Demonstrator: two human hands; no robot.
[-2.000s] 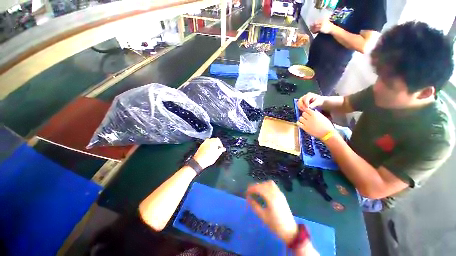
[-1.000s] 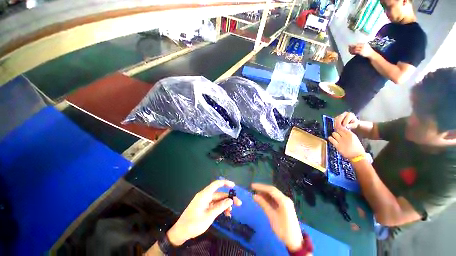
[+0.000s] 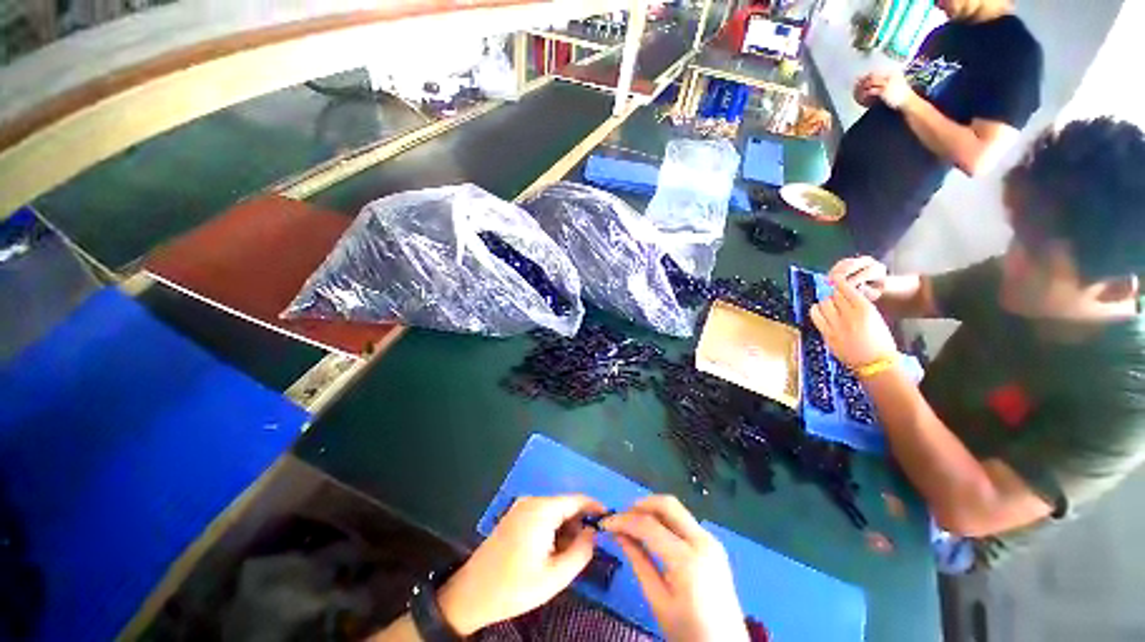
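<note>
My left hand (image 3: 530,559) and my right hand (image 3: 678,559) meet fingertip to fingertip over the blue board (image 3: 789,579). A small black plastic part (image 3: 595,519) is held between the fingertips of both hands. Its details are too small to tell. A few black parts (image 3: 600,569) lie on the blue board between my hands, partly hidden by them. Piles of loose black parts (image 3: 585,366) lie on the green bench beyond the board.
Two clear plastic bags (image 3: 433,266) with black parts lie at the back left. A shallow tan box (image 3: 748,352) stands beyond the piles. A seated person works at the right over a blue tray (image 3: 834,376). Another person stands behind. A large blue sheet (image 3: 138,464) is at the left.
My right hand has come in from the side to meet my left hand at the black part. Earlier, my left hand was at the pile. The view has shifted slightly.
</note>
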